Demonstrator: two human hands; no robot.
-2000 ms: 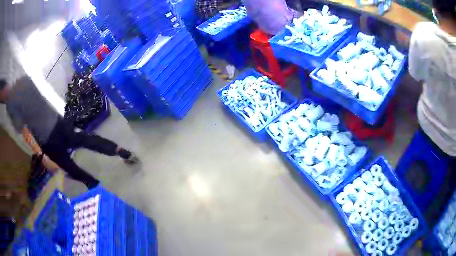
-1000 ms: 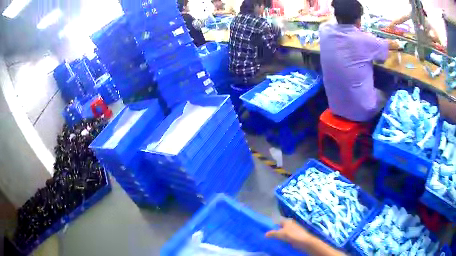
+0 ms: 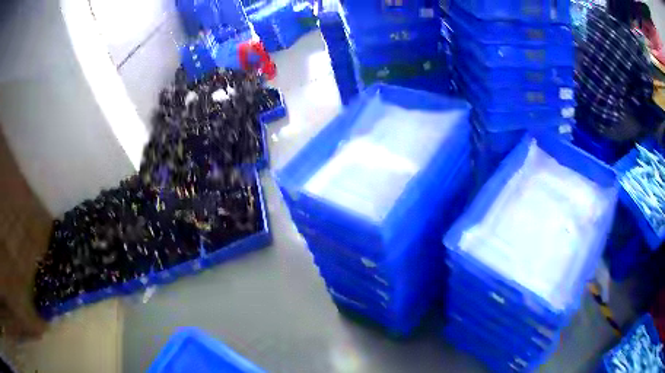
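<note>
A blue turnover crate (image 3: 195,355) shows at the bottom edge, left of centre; only its far rim and corner are in the picture. Its contents are cut off. Neither my left hand nor my right hand is in view. Ahead stand two crate stacks. The nearer top crate on the left (image 3: 430,191) and the one on the right (image 3: 467,251) each have a white liner sheet (image 3: 364,164) inside, lying below the rim.
Low crates (image 3: 200,258) heaped with black-and-tan parts (image 3: 157,226) line the left wall. Tall crate stacks (image 3: 510,65) stand behind. A red stool (image 3: 257,60) is at the back. A person in a checked shirt (image 3: 612,69) is at upper right, near crates of pale-blue limbs (image 3: 645,182).
The view has turned left towards the dark parts and lined stacks. The blue crate sits lower in the picture, mostly cut off, and the hand on its right side has left the view.
</note>
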